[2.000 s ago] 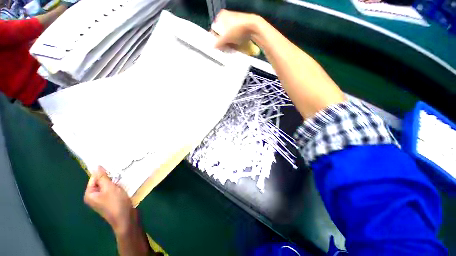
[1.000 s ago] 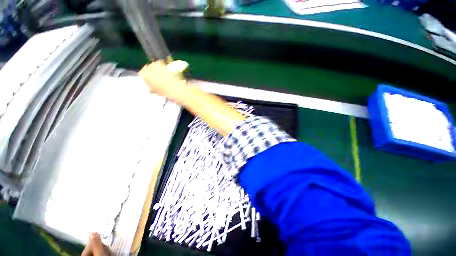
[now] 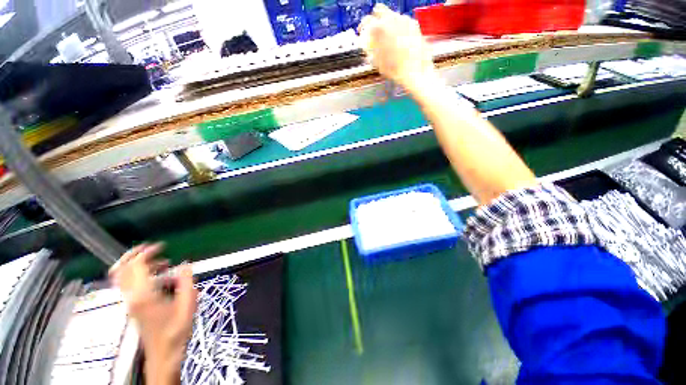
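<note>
My right hand [image 3: 395, 46] is raised to the shelf at the top, at the right end of a stack of white sheets [image 3: 282, 66]. Its fingers are curled, and whether they grip a sheet is unclear. My left hand [image 3: 156, 297] is blurred, its fingers apart and empty, above the left black tray [image 3: 263, 301]. Thin white rods [image 3: 218, 331] lie tangled in that tray. A white sheet [image 3: 89, 338] lies at the lower left, partly behind my left wrist. The blue bin [image 3: 406, 222], full of small white parts, stands on the green bench.
Stacked sheets [image 3: 26, 316] stand at the far left edge. A grey metal post [image 3: 56, 199] slants down near my left hand. The shelf's edge [image 3: 316, 101] crosses the view. More rods [image 3: 639, 241] lie at the right beyond my sleeve. A red object [image 3: 504, 16] is on the shelf.
The view has swung up and right, bringing in the shelf. My hands have come off the sheet at the left. My right hand has gone up to the shelf; my left hand has lifted and opened.
</note>
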